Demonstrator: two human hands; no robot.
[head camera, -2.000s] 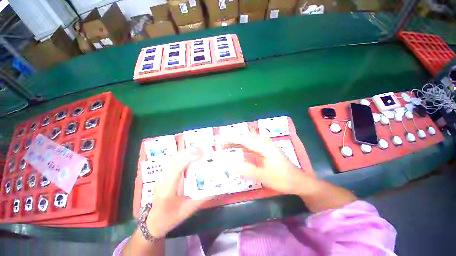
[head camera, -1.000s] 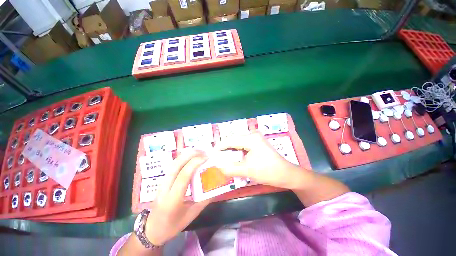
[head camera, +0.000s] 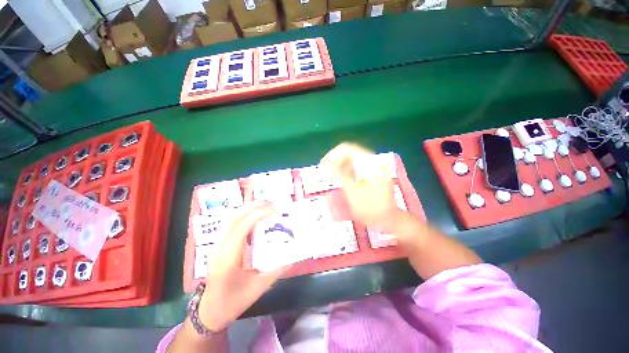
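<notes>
Several white screen units (head camera: 219, 196) lie in columns on the pink-red foam tray (head camera: 392, 252) in front of me. My left hand (head camera: 238, 265) holds a white screen unit (head camera: 277, 243) by its left side above the tray; a dark arc-shaped mark shows on its face. My right hand (head camera: 358, 180) is blurred over the tray's right part, away from the held unit. Its fingers are bunched and I cannot tell if anything is in them. The hands hide parts of the units beneath.
A deep red stack of pocketed trays (head camera: 103, 276) with a handwritten paper strip (head camera: 74, 219) stands left. A second foam tray (head camera: 258, 94) lies at the back. The right tray (head camera: 476, 218) bears a smartphone (head camera: 499, 162), white discs and cables (head camera: 598, 131). Cartons (head camera: 143, 31) stand behind.
My right hand has moved off the held unit, up and to the right. The held unit's face shows white with a dark mark instead of the orange area seen a second ago.
</notes>
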